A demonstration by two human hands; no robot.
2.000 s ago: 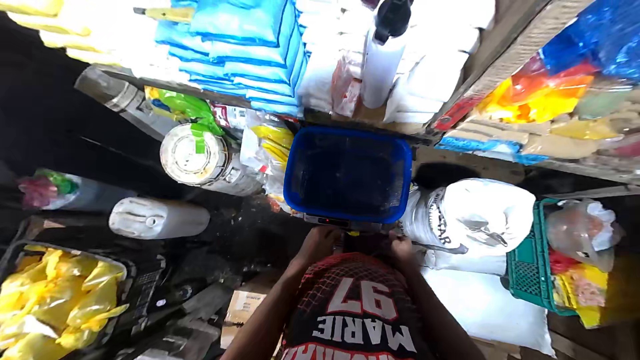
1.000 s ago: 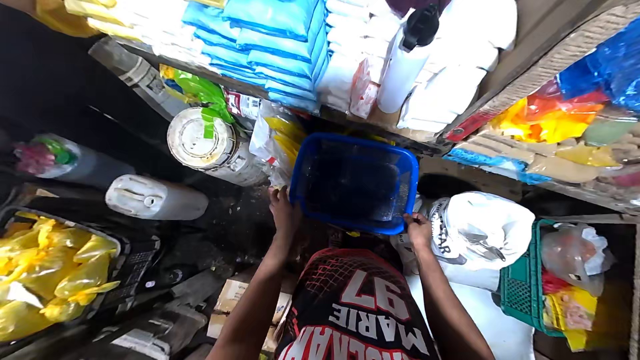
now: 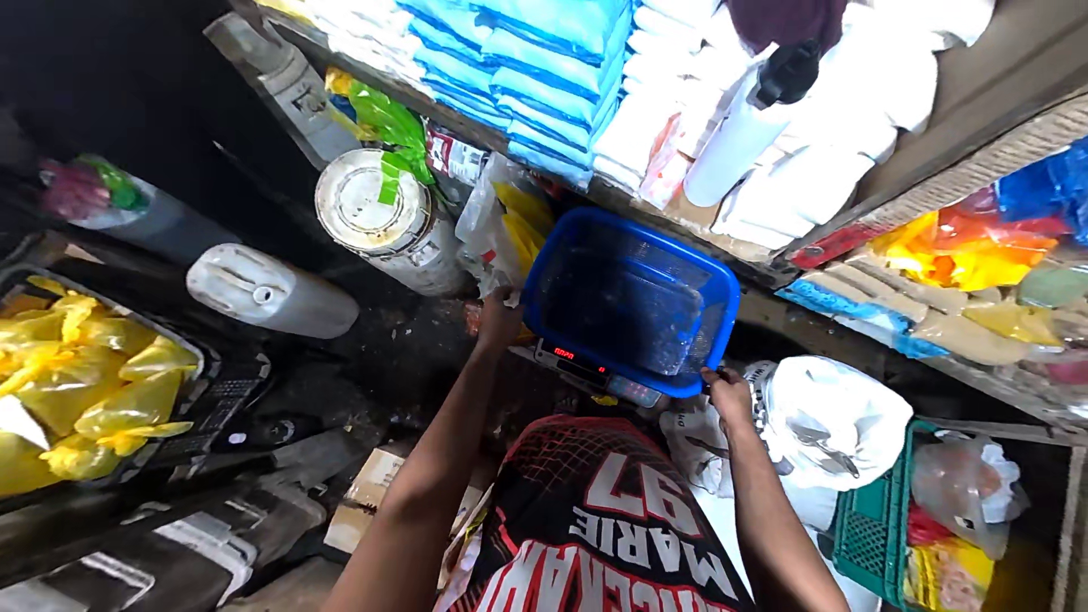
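A blue plastic basin [image 3: 633,297], dusty inside, sits tilted in view on a digital scale [image 3: 574,365] with a lit red display. My right hand [image 3: 727,395] is at the basin's lower right corner, fingers at its rim. My left hand [image 3: 500,321] is beside the basin's left side, near a clear plastic bag [image 3: 493,225]; whether it touches the bag or the rim I cannot tell.
Left stand a white lidded bucket [image 3: 374,200], a jerrycan [image 3: 268,293] and a crate of yellow bags [image 3: 93,382]. Blue packs [image 3: 544,59] and a bottle [image 3: 739,136] fill the shelf ahead. Right are a white sack [image 3: 837,416] and a green crate [image 3: 871,518].
The basin was held up between both hands a second ago; now it rests lower, over the scale. My left hand has come away from the basin's near left corner. The view has shifted closer.
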